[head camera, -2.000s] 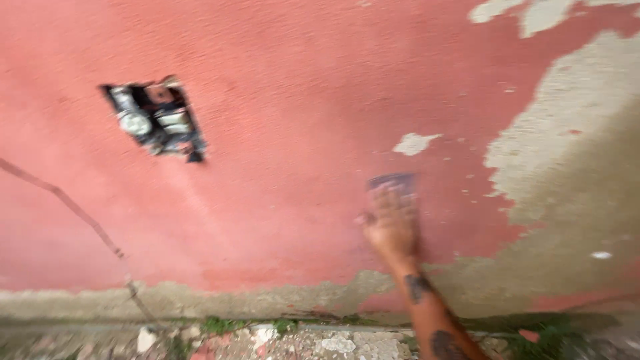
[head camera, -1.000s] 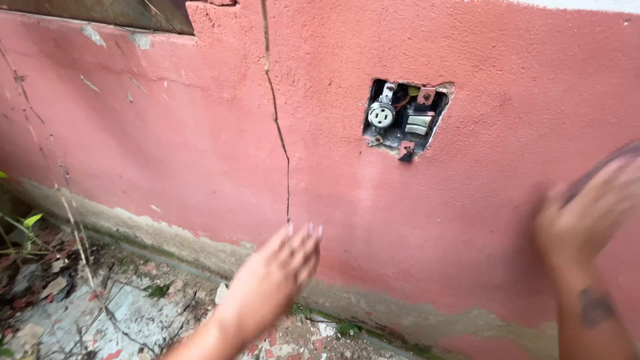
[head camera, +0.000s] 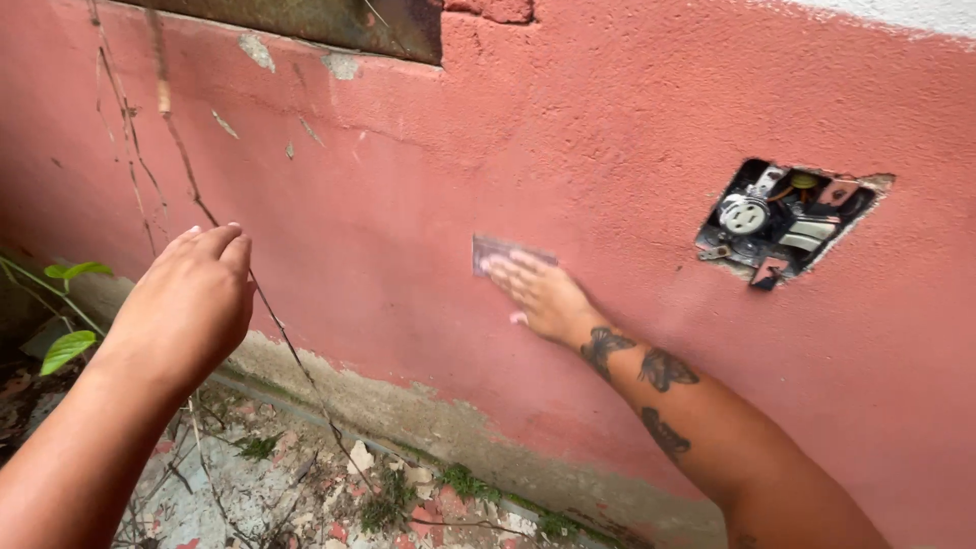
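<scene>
My right hand [head camera: 534,290] presses a greyish sheet [head camera: 496,255], which looks like sandpaper, flat against the pink painted wall [head camera: 427,191]; hand and sheet are slightly blurred. At the left, my left hand [head camera: 198,293] is raised by a thin dry vine stem [head camera: 278,320], its fingers bent near the stem. Whether those fingers hold the stem is hidden behind the hand. Right of my right hand, an uncovered electrical box [head camera: 793,221] with a round white socket [head camera: 743,216] is set in the wall.
A rusty metal panel [head camera: 366,23] sits in a recess at the top left. Green leaves [head camera: 67,351] and hanging dry stems are at the left. Bare plaster [head camera: 427,423] runs along the wall's foot, above ground [head camera: 305,488] strewn with paint flakes and weeds.
The view has shifted left along the wall. My right hand, with the sheet, has moved from right of the electrical box to left of it. My left hand is now beside the vine stem.
</scene>
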